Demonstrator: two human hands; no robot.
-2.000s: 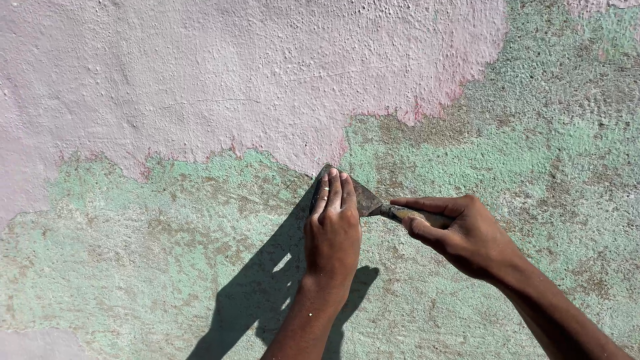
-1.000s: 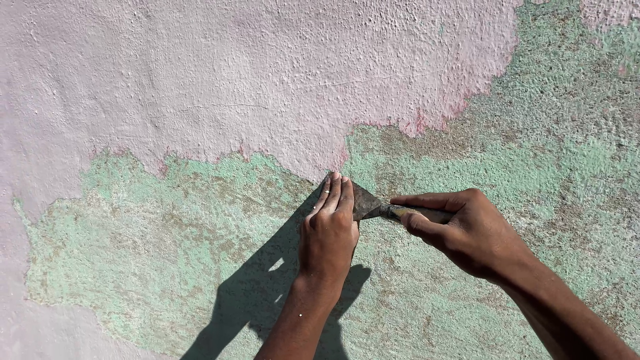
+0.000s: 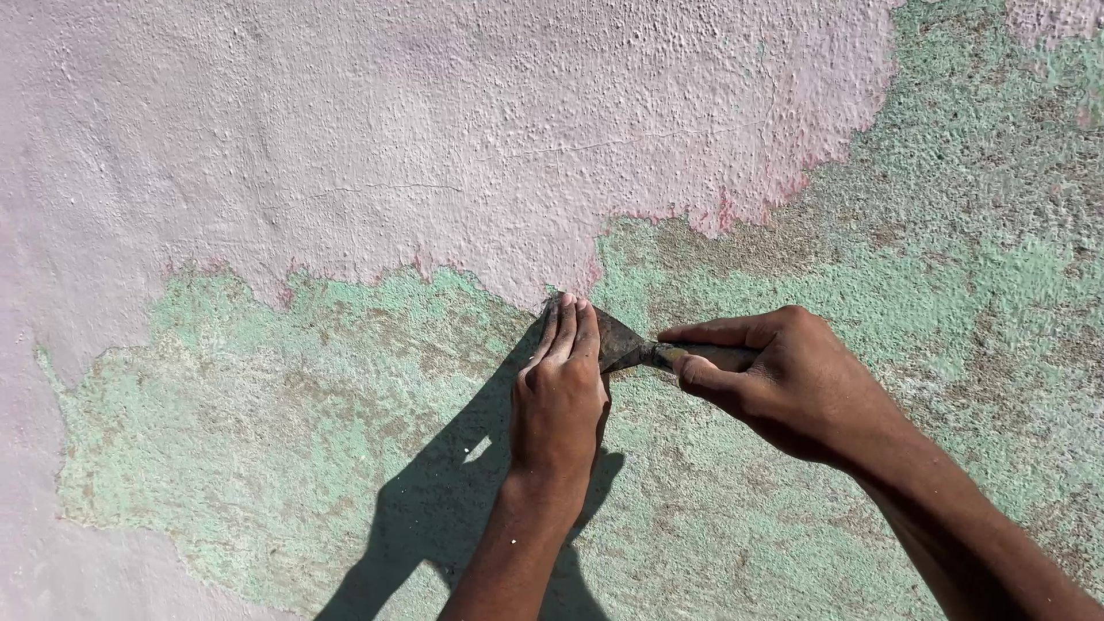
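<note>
My right hand point(image 3: 798, 384) is closed around the handle of a putty knife point(image 3: 619, 339), whose wide, dark, stained metal blade points left. Across the blade lie the fingers of my left hand point(image 3: 559, 388), their tips near its upper corner and front edge. That corner meets the wall where the pinkish-lilac paint point(image 3: 517, 172) borders the rough green layer point(image 3: 466, 336). The palm side of my left hand is hidden, so whether its thumb grips the blade does not show.
The textured wall fills the view. Ragged pink edges run along the paint border, and thin cracks point(image 3: 397, 186) cross the lilac paint above. Brown patches point(image 3: 750, 246) show within the green area. A dark shadow point(image 3: 440, 509) of the arms falls at lower left.
The view has shifted somewhat to the left along the wall. Both hands keep their places on the putty knife.
</note>
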